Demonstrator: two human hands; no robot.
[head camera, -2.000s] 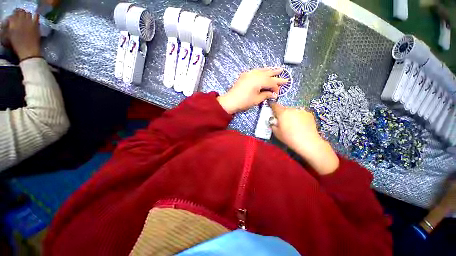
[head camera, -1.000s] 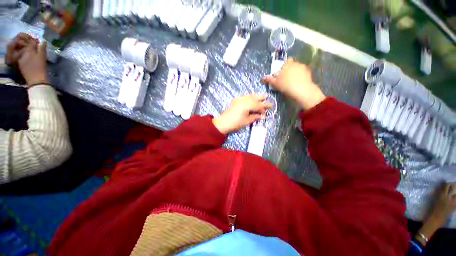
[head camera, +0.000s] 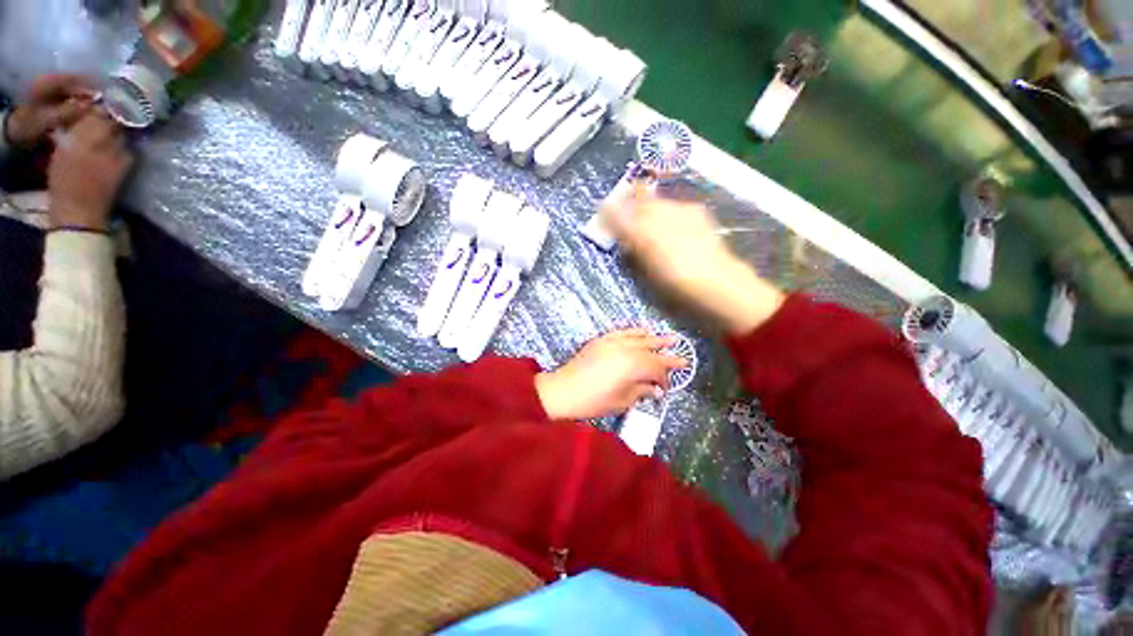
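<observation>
A white handheld fan (head camera: 642, 426) lies grille up on the bubble wrap in front of me. My left hand (head camera: 609, 373) rests on its grille and neck, with fingertips on the head. A second fan (head camera: 662, 147) lies farther ahead, grille up, near the bench's far edge. My right hand (head camera: 677, 249) is blurred and reaches to this fan's handle. Its fingertips are at the handle; whether they grip it cannot be told.
Grouped fans (head camera: 478, 267) and a pair (head camera: 363, 224) stand left. A long row (head camera: 460, 75) is at the back, another (head camera: 1025, 447) at right. Small pale parts (head camera: 760, 454) lie partly behind my right sleeve. A green conveyor (head camera: 857, 149) carries spaced fans. A neighbour's hands (head camera: 87, 162) hold a fan at left.
The view has swung to the right. My right hand has left the near fan's neck and reached out to the farther fan. My left hand has stayed on the near fan.
</observation>
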